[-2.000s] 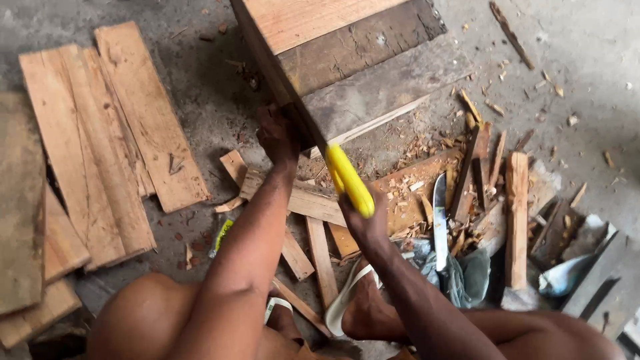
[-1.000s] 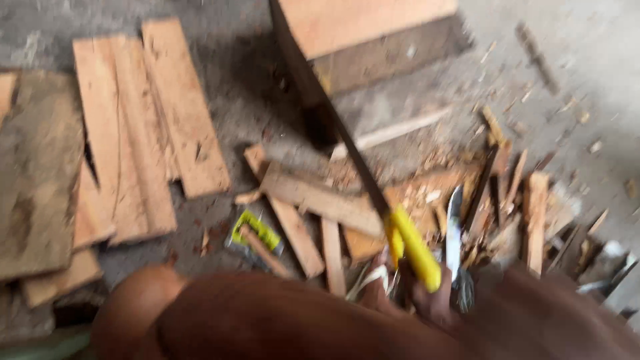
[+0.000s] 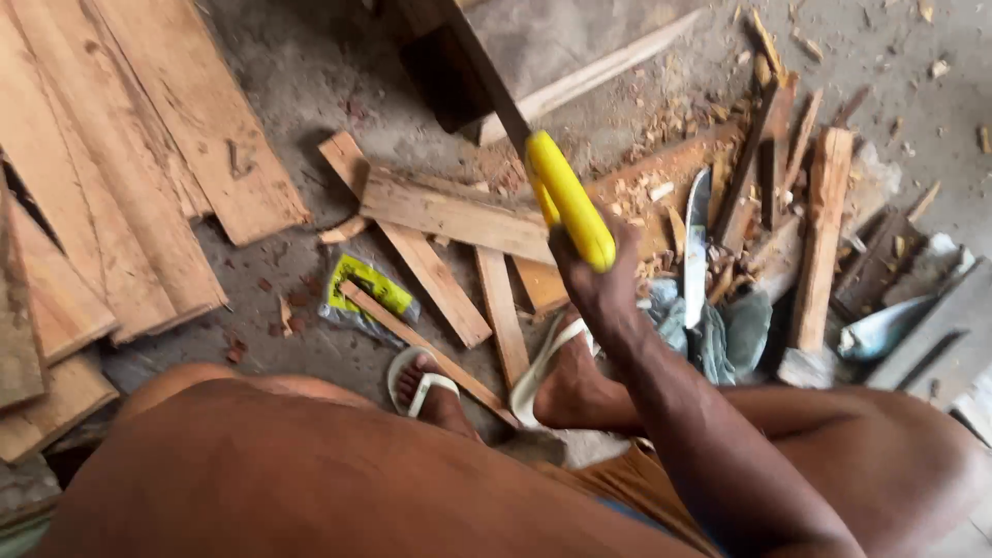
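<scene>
My right hand (image 3: pixel 608 267) is closed around the yellow handle (image 3: pixel 573 203) of a handsaw. The saw's dark blade (image 3: pixel 492 74) slants up and left, along the near corner of a box-like wooden piece (image 3: pixel 581 43) at the top of the view. Whether the teeth touch the wood cannot be told. A large, blurred part of my body, perhaps my left arm, crosses the bottom left, and my left hand is not visible. Below the box, short wooden strips (image 3: pixel 457 213) lie crossed on the floor.
Wide planks (image 3: pixel 116 178) lie at left. A yellow-labelled plastic packet (image 3: pixel 368 291) sits under a thin strip near my sandalled feet. At right are a knife-like metal blade (image 3: pixel 695 263), grey-green cloth (image 3: pixel 744 333), a squared wooden piece (image 3: pixel 823 232), offcuts and wood shavings.
My left hand, at the box's side two seconds ago, is out of view. My right hand still holds the saw. The view has shifted, with the box now largely beyond the top edge.
</scene>
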